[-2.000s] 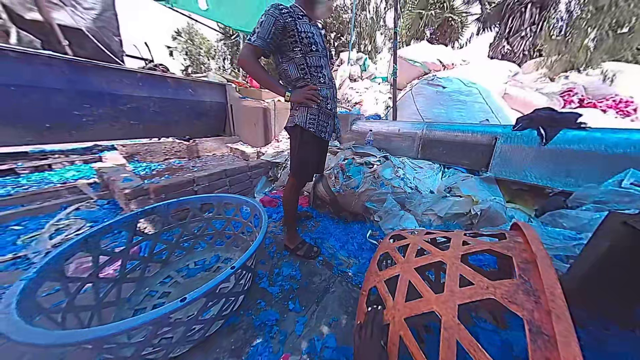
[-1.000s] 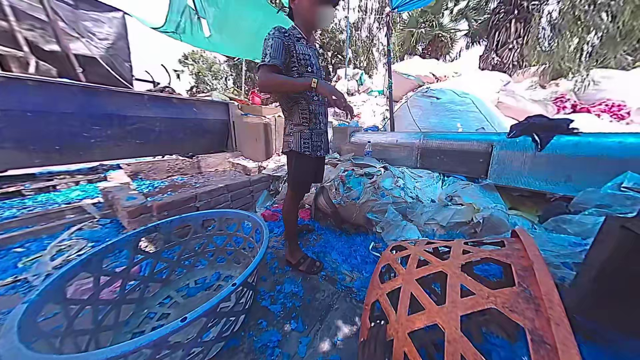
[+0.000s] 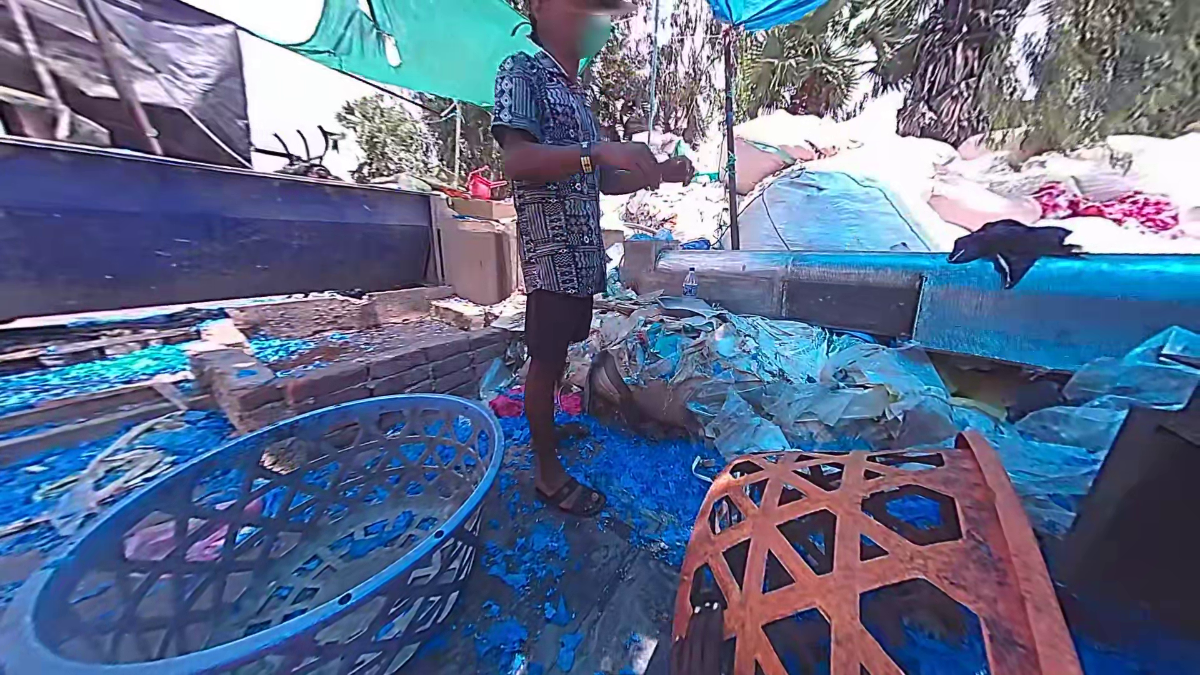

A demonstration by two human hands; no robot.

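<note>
At the bottom, right of centre, dark fingers, apparently of my left hand [image 3: 705,639], lie against the left side of an orange plastic basket [image 3: 848,525]. The basket is tilted, its openwork wall facing up and its thick rim along the right. The palm is hidden below the picture's edge. My right hand is not visible. To the left is a large round blue plastic basket [image 3: 469,497] with a lattice wall, its opening turned up toward me. Blue scraps show in and through it.
A person [image 3: 553,197] in a patterned shirt and sandals stands ahead. Blue plastic scraps [image 3: 647,478] cover the ground. Behind lie heaped plastic sheets [image 3: 787,375], a low brick wall [image 3: 403,366] and a metal-clad barrier [image 3: 1050,309] bearing a black cloth [image 3: 1012,246]. A dark object [image 3: 1134,506] stands at right.
The person ahead has brought an arm from the hip to the front, and both hands are now together at chest height. Both baskets stay roughly in place.
</note>
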